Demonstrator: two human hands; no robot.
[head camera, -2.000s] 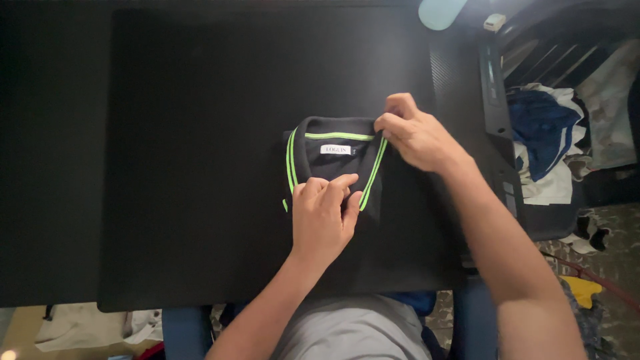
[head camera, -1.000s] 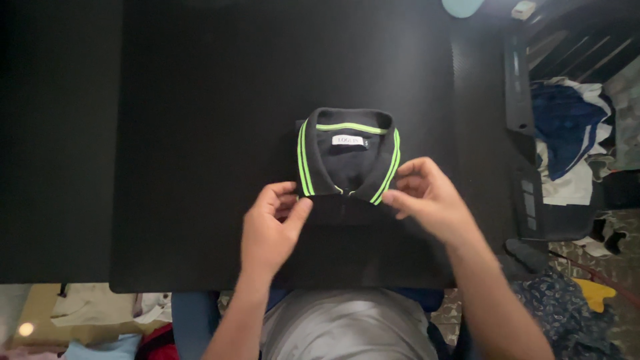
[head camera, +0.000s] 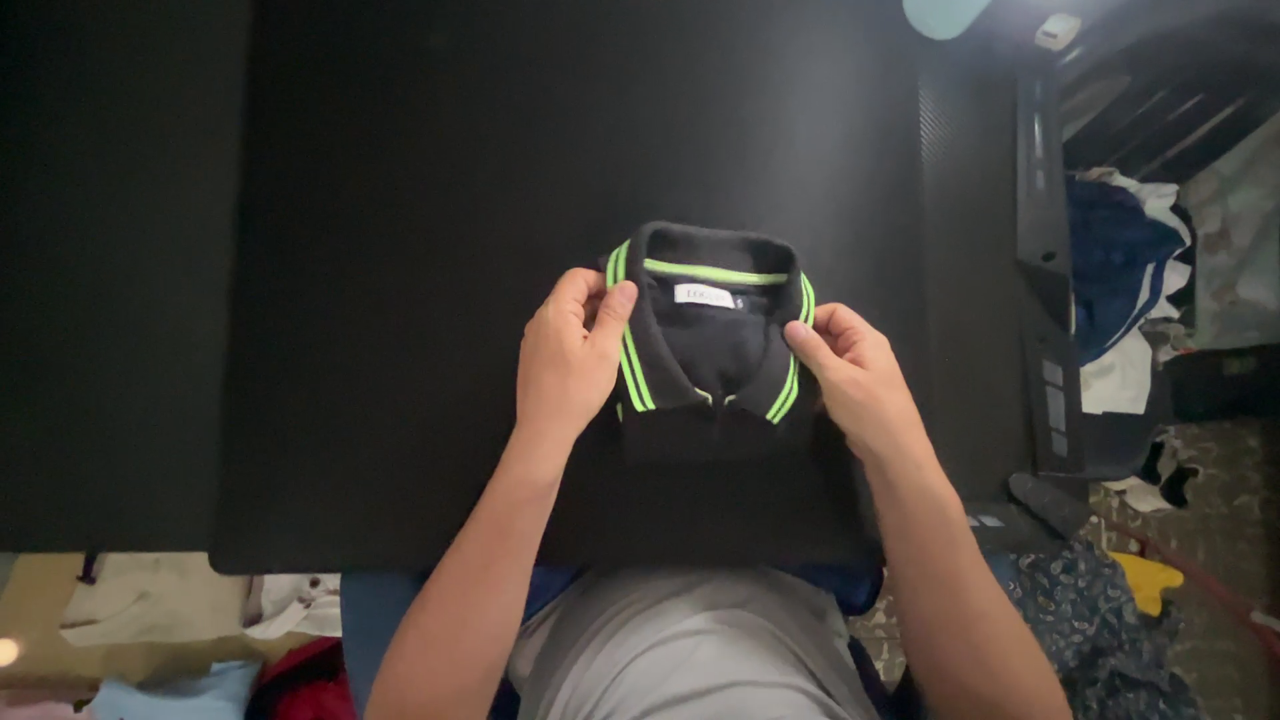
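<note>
A dark polo shirt (head camera: 718, 345) with green stripes along its collar lies folded on the black tabletop (head camera: 430, 200). Its collar stands up a little around the neck opening, where a white label shows inside. My left hand (head camera: 575, 350) pinches the left side of the collar between thumb and fingers. On the right side, my right hand (head camera: 850, 365) grips the collar edge the same way, with the thumb on top. The lower body of the shirt blends into the dark surface, so its outline is hard to see.
Right of the table, a black container (head camera: 1055, 300) stands near blue and white clothes (head camera: 1110, 260). Patterned dark fabric (head camera: 1080, 610) and a yellow cloth (head camera: 1145, 580) lie lower right. Light garments (head camera: 160, 595) are at the lower left. A pale rounded object (head camera: 943, 12) sits at the top edge.
Both hands have moved up from the lower collar points to the collar's sides. Two seconds ago my left hand was over the front of the neck opening.
</note>
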